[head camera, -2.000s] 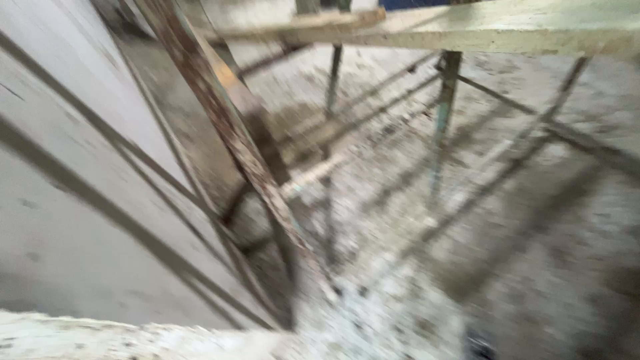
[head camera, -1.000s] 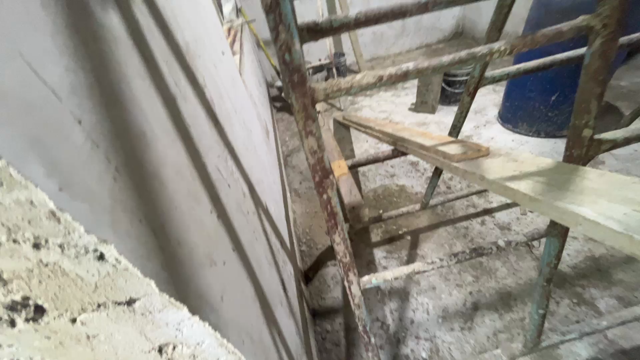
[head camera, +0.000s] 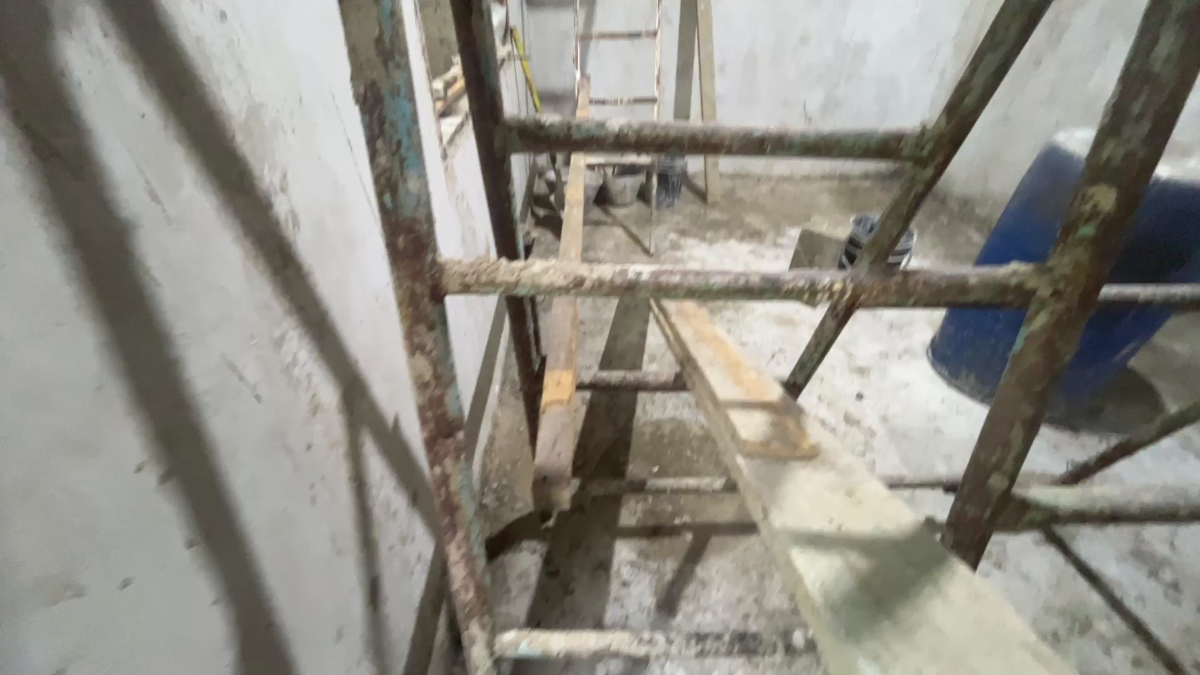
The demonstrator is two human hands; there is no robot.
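Neither my left hand nor my right hand shows in the head view. Close in front stands a rusty, paint-flecked metal scaffold frame, its upright (head camera: 412, 281) near the plastered wall (head camera: 187, 375) and its crossbar (head camera: 731, 283) caked with dried mortar. A long wooden plank (head camera: 872, 544) runs through the frame from the lower right, with a thinner board (head camera: 750, 403) lying on its far part. A narrower timber (head camera: 562, 347) extends away along the left side.
A large blue barrel (head camera: 1041, 309) stands at the right. Near it is a small dark bucket (head camera: 877, 242). Farther back are more buckets (head camera: 619, 186), a ladder-like frame (head camera: 617, 100) and boards leaning on the far wall (head camera: 708, 103). The floor (head camera: 656, 581) is splattered.
The view has swung up and around, bringing the far wall and a ladder-like frame into sight. The pale rough edge at the lower left is out of view.
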